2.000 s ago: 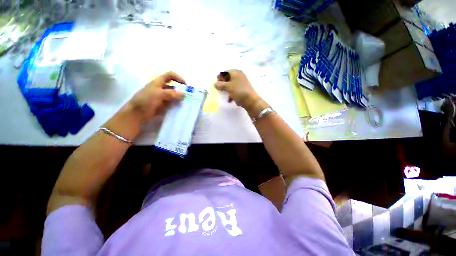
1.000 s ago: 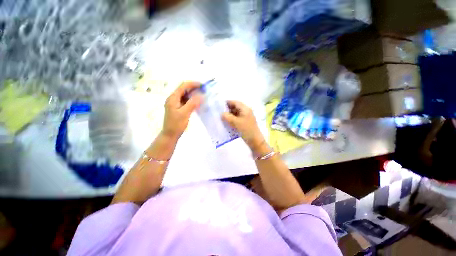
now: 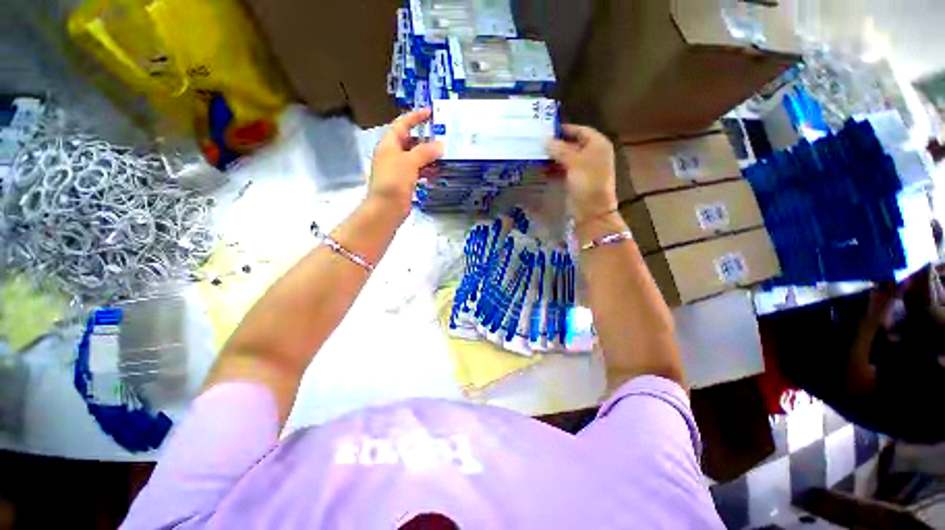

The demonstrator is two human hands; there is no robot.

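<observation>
A blue-and-white retail box (image 3: pixel 495 129) lies level between my two hands, over the front of a tall stack of filled retail boxes (image 3: pixel 487 187). My left hand (image 3: pixel 406 155) grips its left end. My right hand (image 3: pixel 582 166) grips its right end. Whether the box rests on the stack or is just above it, I cannot tell. Fanned retail boxes (image 3: pixel 521 287) lie on yellow paper in front of the stack. Another bunch of blue-edged boxes (image 3: pixel 122 419) lies at the near left.
Coiled white-grey cables (image 3: pixel 93 207) heap at the far left. A yellow bag (image 3: pixel 181 62) stands at the back left. Closed cartons (image 3: pixel 696 217) with labels are stacked at right, beside a big pile of blue boxes (image 3: pixel 829 202). A person's dark arm shows at the right edge.
Both hands have moved away from me to the back stack with the retail box, now held level by its ends. The view has shifted, bringing the stack, cables and yellow bag into sight.
</observation>
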